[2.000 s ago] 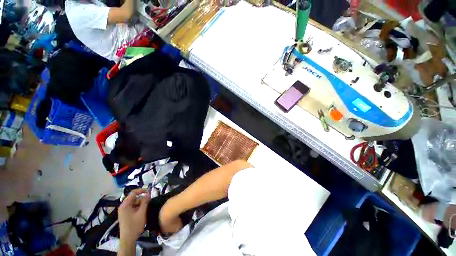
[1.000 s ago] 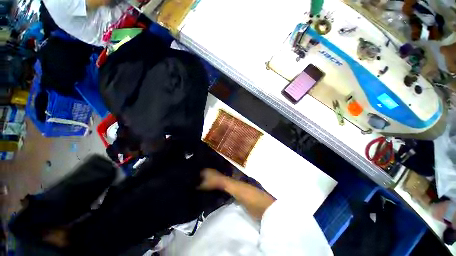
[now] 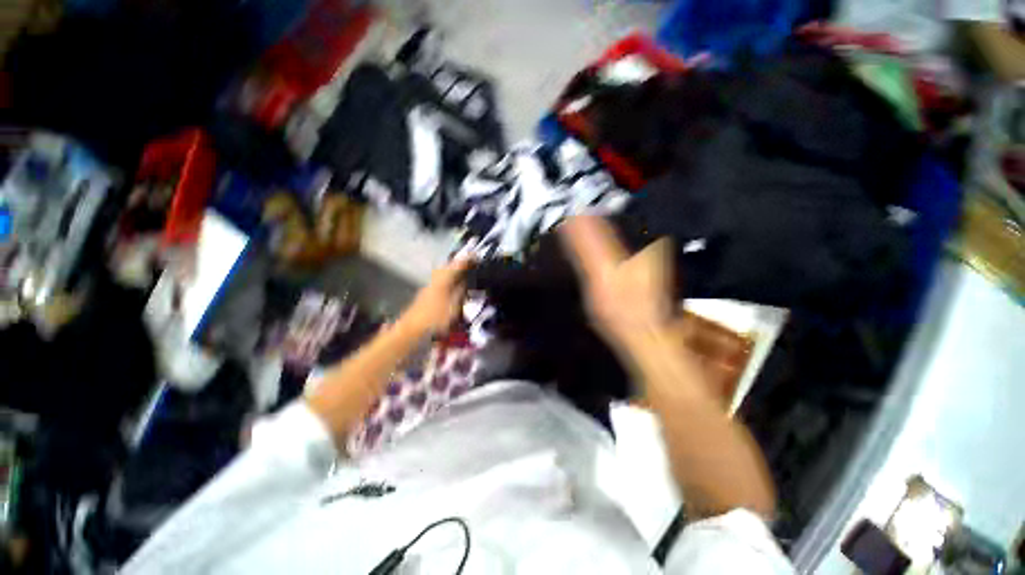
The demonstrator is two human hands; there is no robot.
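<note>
A black garment (image 3: 540,309) lies bunched over my lap, between my two hands. My left hand (image 3: 441,298) is at its left side, with the fingers closed at the cloth's edge. My right hand (image 3: 629,286) is above its right side, strongly blurred, with some fingers extended; whether it grips cloth cannot be told. The garment's lower part is dark and its outline is unclear.
Black-and-white garments (image 3: 528,197) lie just beyond the lap. A large black heap (image 3: 787,169) is at the right, above a brown mat (image 3: 714,350). Dotted fabric (image 3: 422,393) is at the left. A white table (image 3: 967,382) edges the right side.
The view has swung left, and the sewing machine's blue panel has left the picture. The black cloth, spread wide one second ago, is now bunched at my lap, with both hands closer together.
</note>
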